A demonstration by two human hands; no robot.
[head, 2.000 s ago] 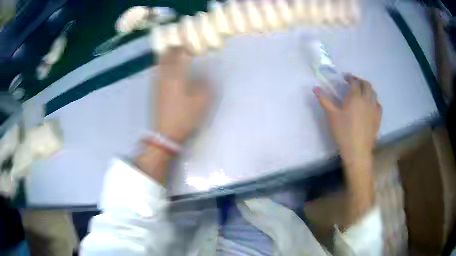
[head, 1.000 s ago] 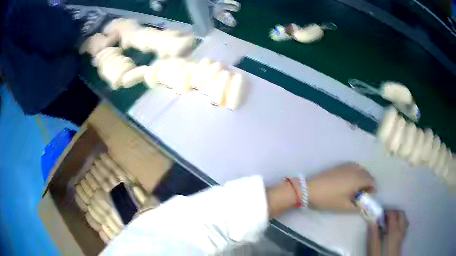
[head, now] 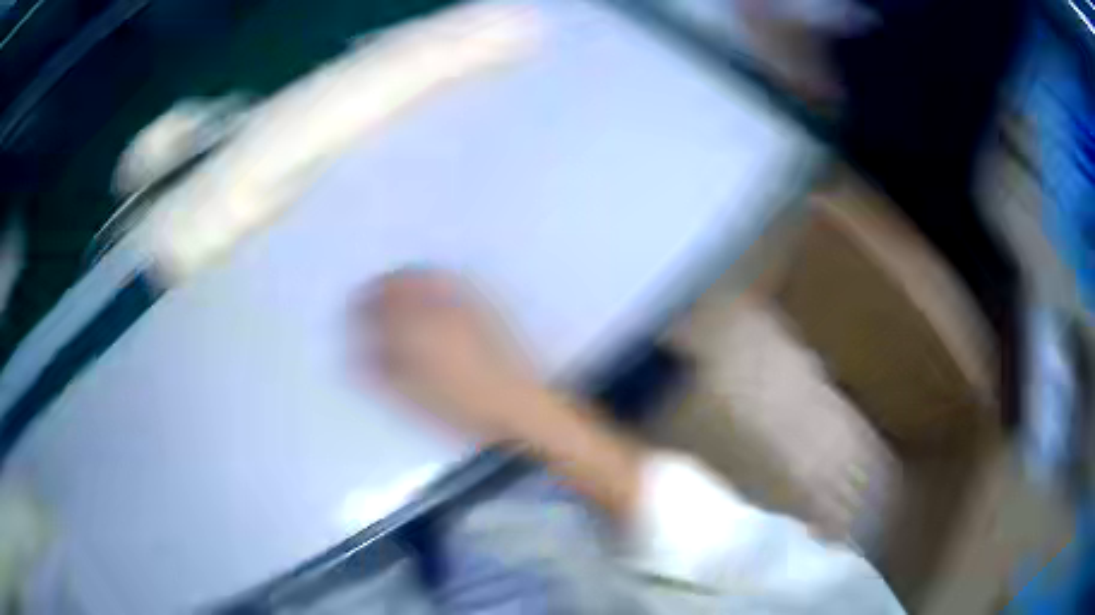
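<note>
The frame is strongly blurred. My right hand is over the middle of the pale bench sheet, its arm reaching in from the lower right in a white sleeve. Its fingers are smeared, so I cannot tell whether it holds anything. My left hand is not in view. A row of cream housings runs along the far left edge of the sheet, blurred into one pale band. The small white printed object cannot be made out.
A dark green belt lies beyond the row, with a cream piece on it. An open brown carton stands right of the bench, near pale blurred contents. A person in dark clothing is at the upper right.
The view has swung from the left carton to the right side. My left hand and the printed object have left the picture. My right hand now shows alone over the sheet.
</note>
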